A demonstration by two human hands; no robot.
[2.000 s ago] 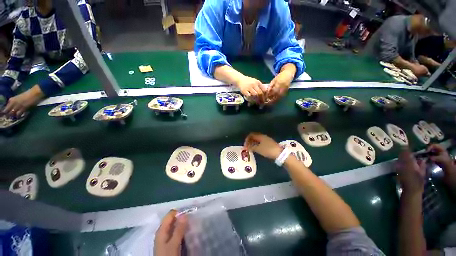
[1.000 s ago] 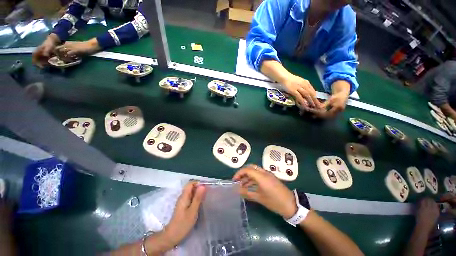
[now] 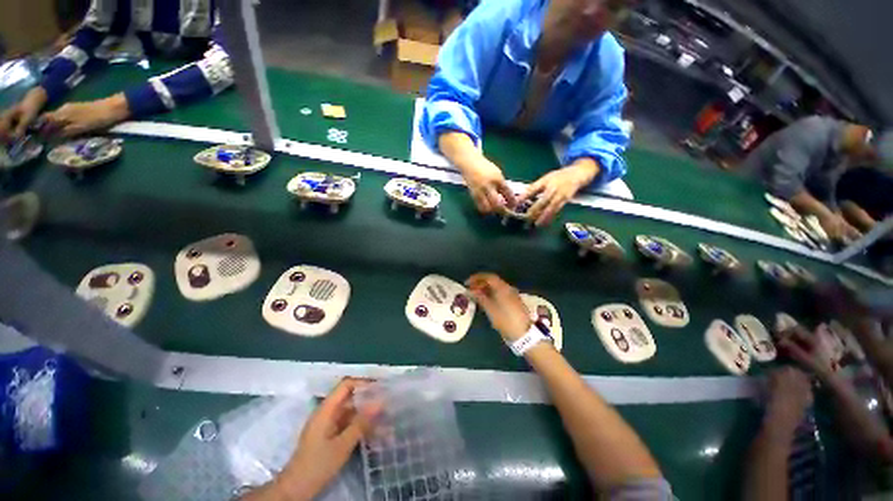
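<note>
My left hand (image 3: 331, 431) holds a clear sticker backing sheet (image 3: 416, 445) with a grid of small shapes over the near ledge. My right hand (image 3: 497, 301), with a white band at the wrist, reaches over the belt. Its fingertips are at the right edge of a cream front cover (image 3: 441, 307), by the dark oval opening. Any small piece between the fingers is too small to tell. Another cream cover (image 3: 543, 318) lies partly hidden behind my right hand and wrist.
More cream covers (image 3: 306, 300) lie along the green conveyor belt (image 3: 382, 250). Part-built units (image 3: 323, 189) stand on its far side. A blue bin (image 3: 39, 411) holds white rings at left. Loose clear sheets (image 3: 245, 440) lie on the near ledge. Several people work around the belt.
My right hand has moved from the sheet out to a cover on the belt. My left hand still holds the sheet. The view has shifted.
</note>
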